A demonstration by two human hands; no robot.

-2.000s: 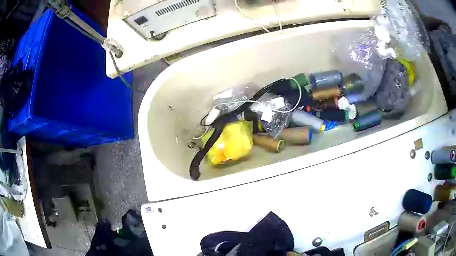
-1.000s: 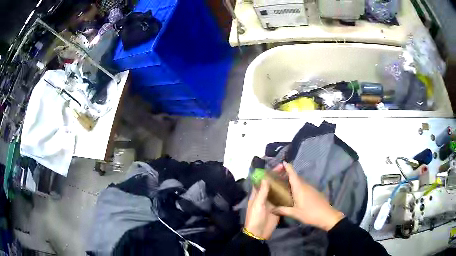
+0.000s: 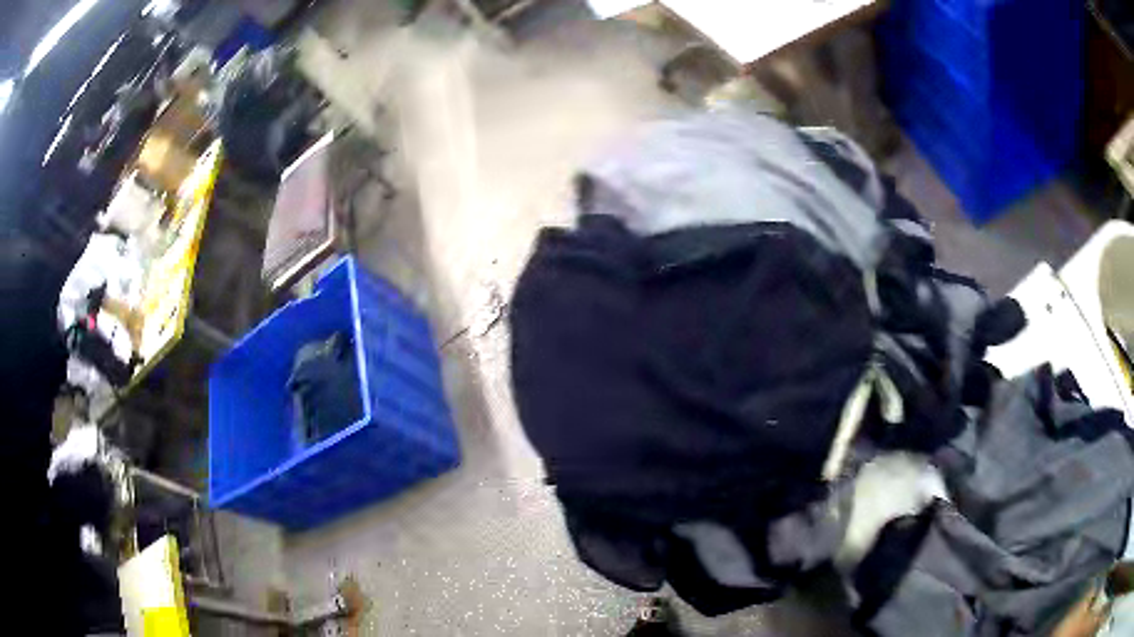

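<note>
A large heap of black and grey garments fills the middle of the view, with a pale drawcord hanging on it. More grey garments lie at the right on the white machine table. At the bottom right edge a small, blurred piece of what looks like my left hand shows beside the grey cloth, mostly cut off. What it holds cannot be seen. My right hand is out of the picture. The thread cone is not visible.
A blue crate with dark cloth inside stands on the grey floor at the left. A tall blue bin is at the upper right. A person is at a yellow-edged table far left. A white tabletop is at the top.
The view has swung left, away from the trough and machine. The garment heap now fills the centre. The hands and the green-tipped thread cone have left the middle of the picture.
</note>
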